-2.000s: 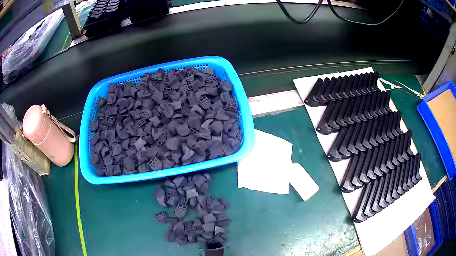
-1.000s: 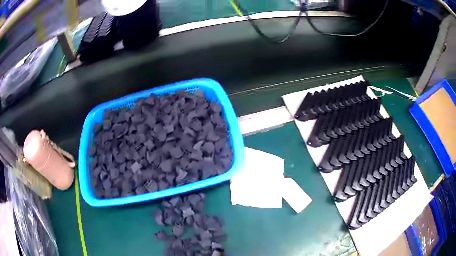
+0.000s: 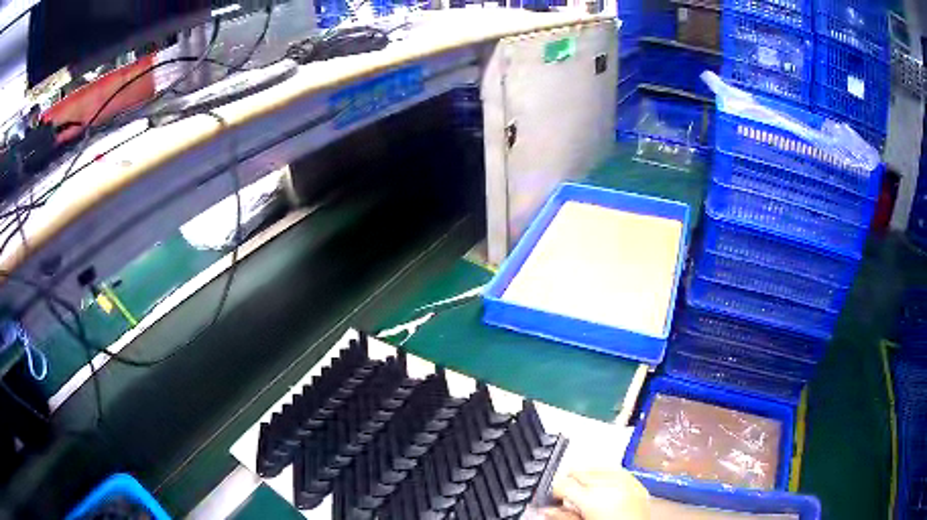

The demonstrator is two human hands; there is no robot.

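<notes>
Long black moulded parts [image 3: 391, 442] lie in several slanted rows on a white board [image 3: 600, 440] at the bottom centre. My right hand [image 3: 602, 498] is at the bottom edge, partly cut off, at the right end of the nearest row. Its fingers are on a long black part [image 3: 552, 469] there. The hand is bright and blurred. My left hand is not in view. The rim of the light-blue parts basket [image 3: 120, 488] shows at the bottom left, mostly cut off.
A blue tray with a pale yellowish bottom [image 3: 600, 266] sits on the green bench beyond the board. Stacked blue crates [image 3: 778, 223] stand at right, with a lower blue tray [image 3: 712, 439] beside them. The dark conveyor belt [image 3: 305, 295] runs under a wood-edged shelf [image 3: 254, 91] with hanging cables.
The view has swung right and up. The basket has shifted to the lower left corner, the crates and shelf have appeared, and my right hand has come in at the board's near end.
</notes>
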